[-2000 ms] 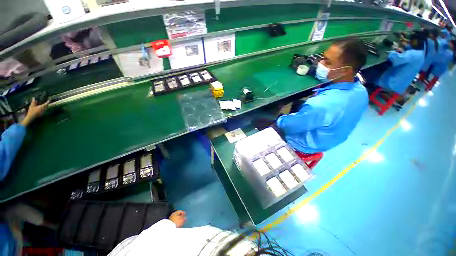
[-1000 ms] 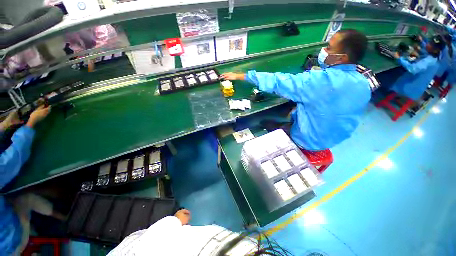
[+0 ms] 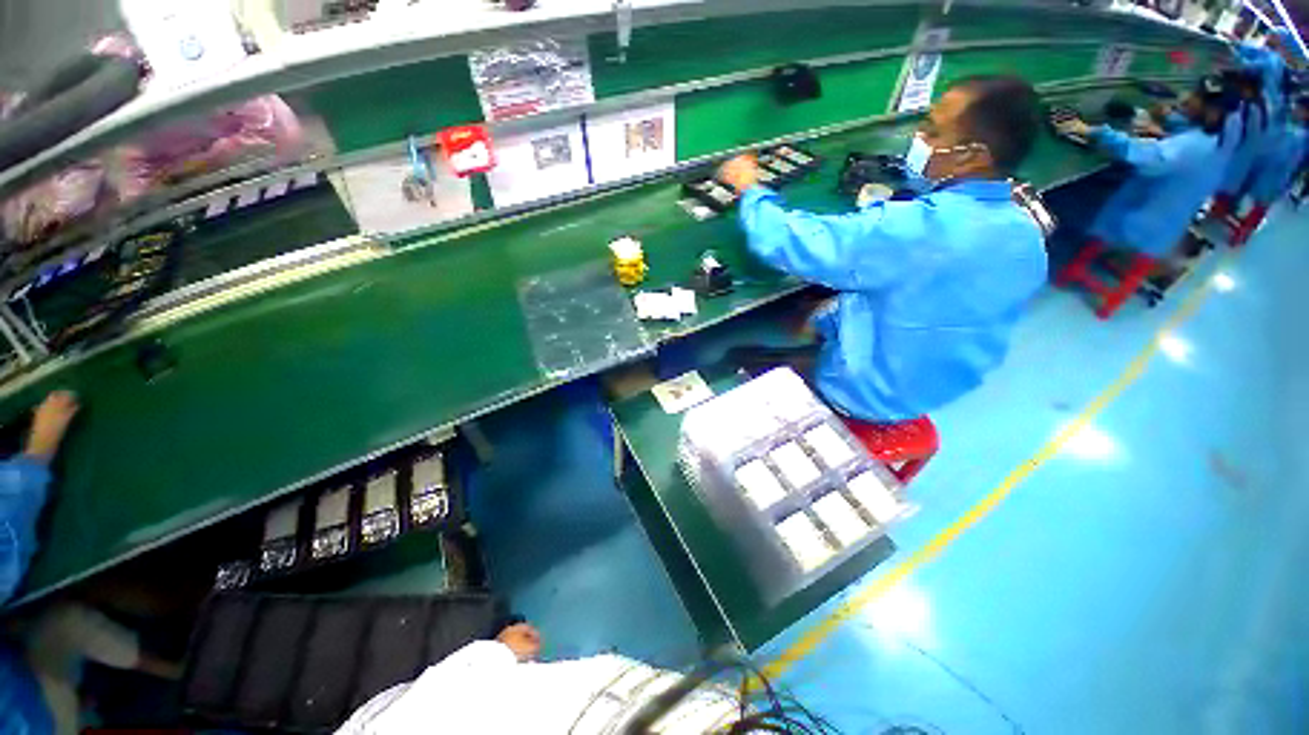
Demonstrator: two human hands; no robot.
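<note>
An empty black slotted phone tray (image 3: 338,658) is low at the bottom left, below the bench edge. My right hand (image 3: 521,640), at the end of a white sleeve, is closed at the tray's right end; the fingers are partly hidden. My left hand is not in view. Just beyond the empty tray, a second black tray (image 3: 244,573) holds several part-built phones (image 3: 379,506) in a row, under the bench edge.
The green bench (image 3: 309,373) runs across the view, with a clear plastic sheet (image 3: 582,319). A side cart (image 3: 675,553) bears a white partitioned tray stack (image 3: 787,467). A person in blue (image 3: 933,287) sits at a phone tray (image 3: 768,170). Another person's hand (image 3: 55,417) is at left.
The seated person in blue has reached out and moved the filled tray on the bench to the right. The person at left has drawn their hands back. My hand remains at the empty tray's end.
</note>
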